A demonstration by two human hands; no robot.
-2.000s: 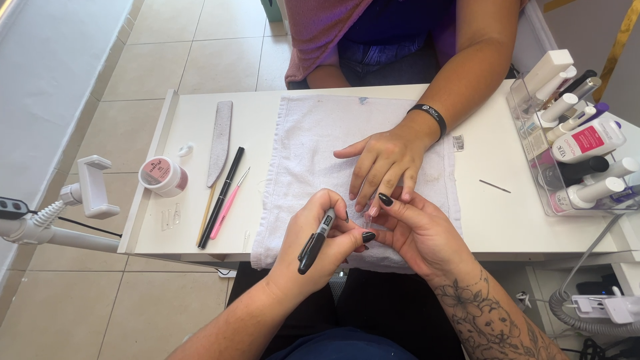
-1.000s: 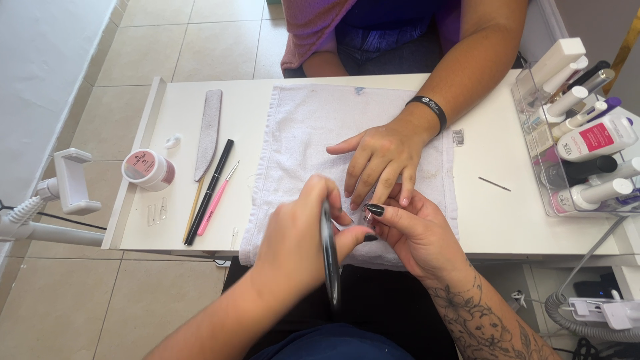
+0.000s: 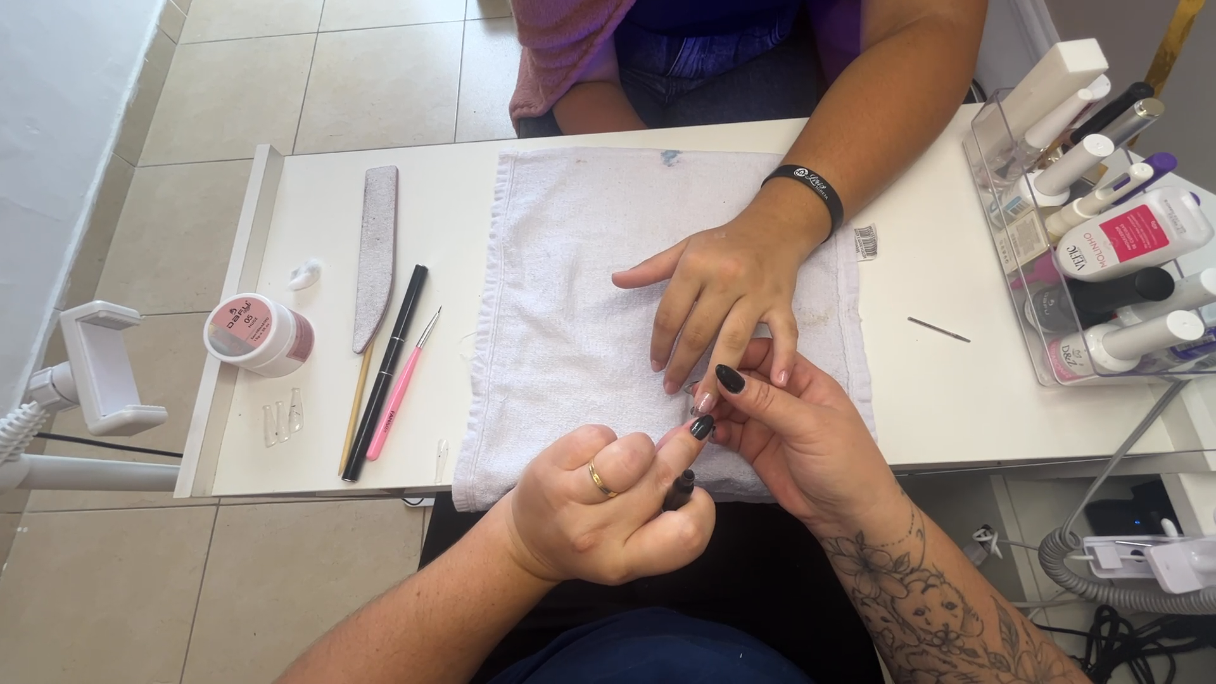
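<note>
Another person's hand (image 3: 736,275), with a dark wristband (image 3: 807,190), lies palm down on a white towel (image 3: 570,285). My right hand (image 3: 803,427) has dark nails and holds one of that person's fingers between thumb and fingers. My left hand (image 3: 617,503), wearing a gold ring, is closed around a dark pen-like marker (image 3: 679,489); only its end shows. The left index fingertip touches the other person's fingertip, where a clear nail piece partly shows. Left of the towel lie a pink fine brush (image 3: 394,404), a black pen-like tool (image 3: 385,370), a wooden stick (image 3: 355,413) and a grey nail file (image 3: 377,256).
A jar (image 3: 256,334) and small clear nail tips (image 3: 281,420) lie at the table's left. A clear organizer (image 3: 1012,256) full of bottles stands at the right, near a thin metal piece (image 3: 939,330). A white phone holder (image 3: 109,366) stands beyond the left edge.
My left hand has turned over; the marker, which stood out above the hand two seconds ago, is now mostly hidden in the curled fingers. My right hand stays at the other person's fingers.
</note>
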